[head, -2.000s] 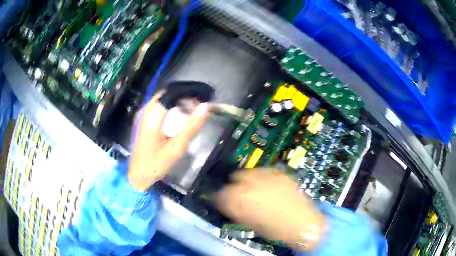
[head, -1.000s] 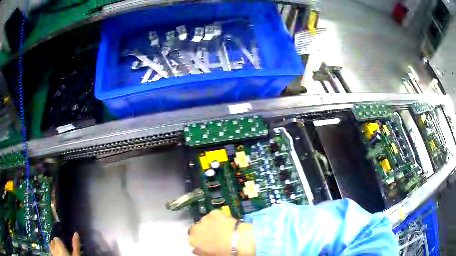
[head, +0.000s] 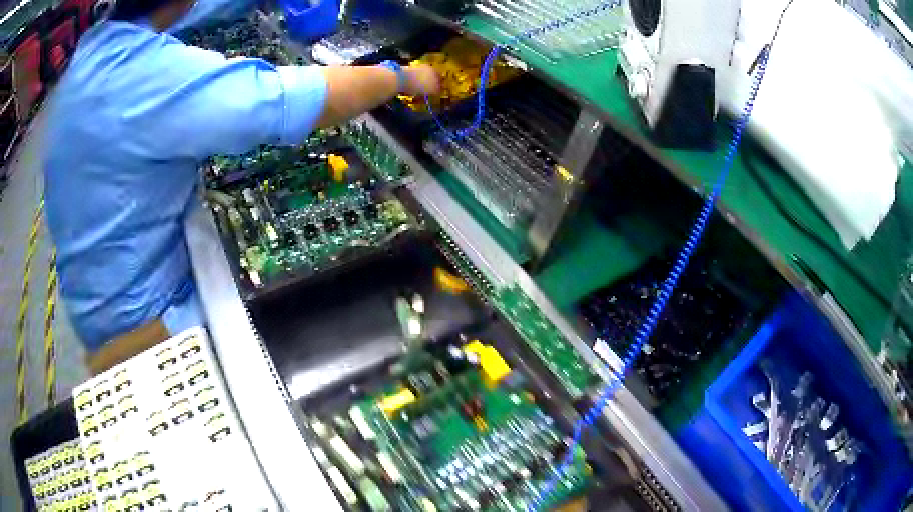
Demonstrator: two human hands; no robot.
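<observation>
Neither of my hands shows in the current view. The nearest green circuit board [head: 511, 450] lies in a black carrier at the lower middle, with yellow blocks at its upper end and rows of small parts. A pale green clamp [head: 410, 318] stands up at the carrier's edge. A narrow green side board [head: 541, 335] runs along the rail. A white component tray [head: 175, 430] with rows of small yellow-and-black parts is at the lower left.
Another person in blue [head: 130, 150] reaches over the line to a container of yellow parts [head: 455, 75]. Another board [head: 320, 215] lies farther up. A blue coiled cord [head: 666, 285] crosses the view. A blue bin [head: 731, 385] of pale parts is lower right; a white device [head: 681, 60] stands above.
The view has swung left along the line. Both my hands have gone out of the picture. The other person, the white tray and the white device now show, and the blue bin is at the lower right.
</observation>
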